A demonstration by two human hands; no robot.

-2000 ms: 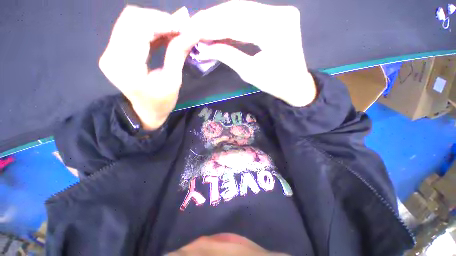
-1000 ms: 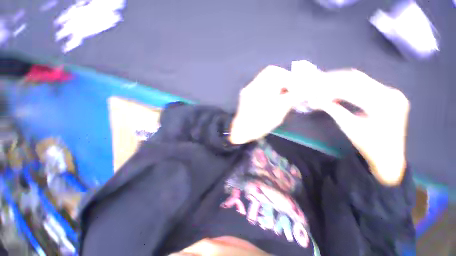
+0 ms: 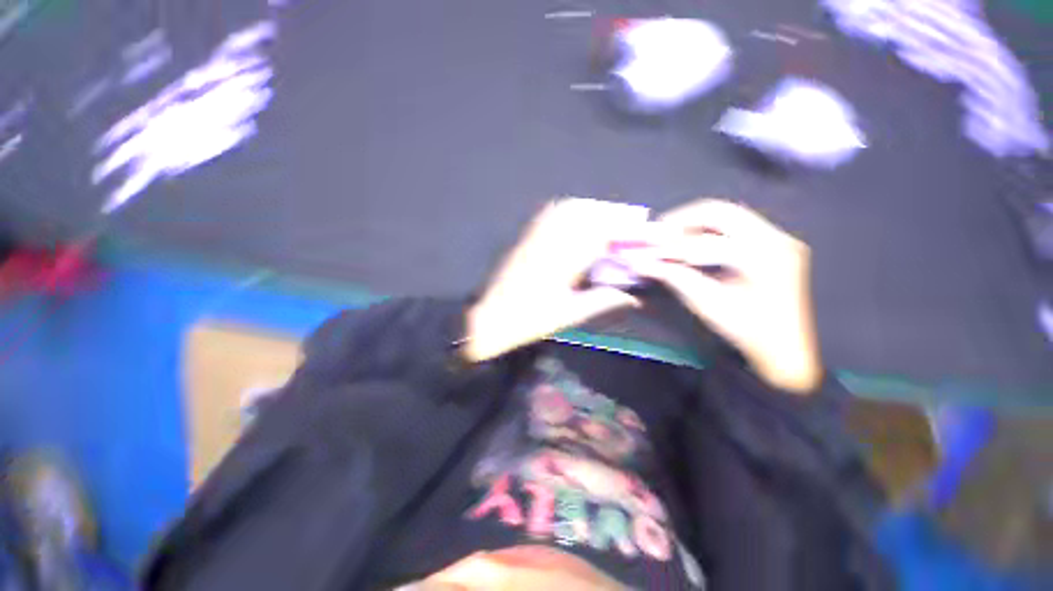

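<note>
A small purple-white part (image 3: 614,271) is between my hands near the bench's front edge, mostly covered by fingers and blurred. My left hand (image 3: 554,277) is closed around it from the left. My right hand (image 3: 745,277) has its fingers on it from the right. Two white rounded units, probably housings, lie on the dark mat beyond my hands, one (image 3: 673,64) with a bit of red beside it and the other (image 3: 808,125) nearer and further right.
Blurred white pieces lie in a left pile (image 3: 191,116) and a right pile (image 3: 964,69) on the mat (image 3: 404,150). The teal bench edge (image 3: 629,346) runs before my body. A carton (image 3: 231,393) and a red thing (image 3: 52,268) are at lower left; another carton (image 3: 889,444) is lower right.
The view has swung, bringing both piles and the two white units into sight. My hands remain together on the small part and now appear lower than one second ago.
</note>
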